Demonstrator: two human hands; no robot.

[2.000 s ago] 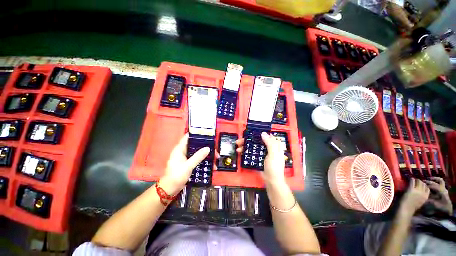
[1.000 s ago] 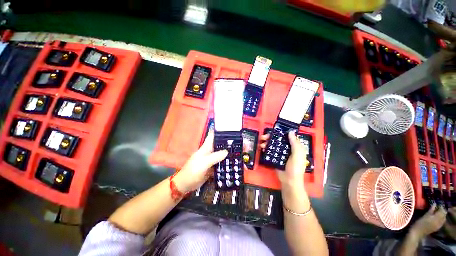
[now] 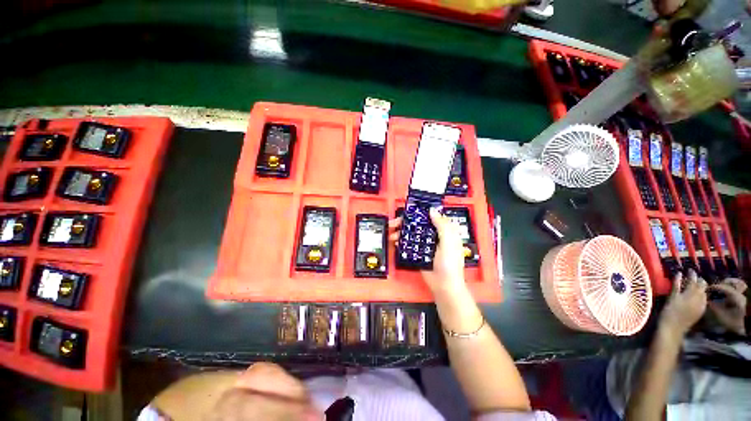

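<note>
My right hand (image 3: 445, 251) holds an open flip phone (image 3: 432, 168), its screen lit white and its keypad under my thumb, above the right part of the middle red tray (image 3: 262, 247). My left hand (image 3: 263, 393) is blurred at the bottom edge, close to my body. A small dark object (image 3: 339, 409) shows beside it; whether the hand grips it cannot be told. In the tray, another open phone (image 3: 368, 160) stands in an upper pocket. Closed phones with round yellow spots (image 3: 315, 238) lie in several other pockets, some partly behind the held phone.
Flat brown-black rectangles (image 3: 354, 325) lie along the near table edge. Another red tray of closed phones (image 3: 123, 247) is at left. A pink fan (image 3: 594, 285) and white fan (image 3: 580, 159) stand at right. Beyond are more trays and another person's hands (image 3: 685, 308). A green conveyor (image 3: 165, 57) runs behind.
My left hand has drawn back from the tray to the bottom edge, and the open phone it held is gone from above the tray. My right hand still holds its phone.
</note>
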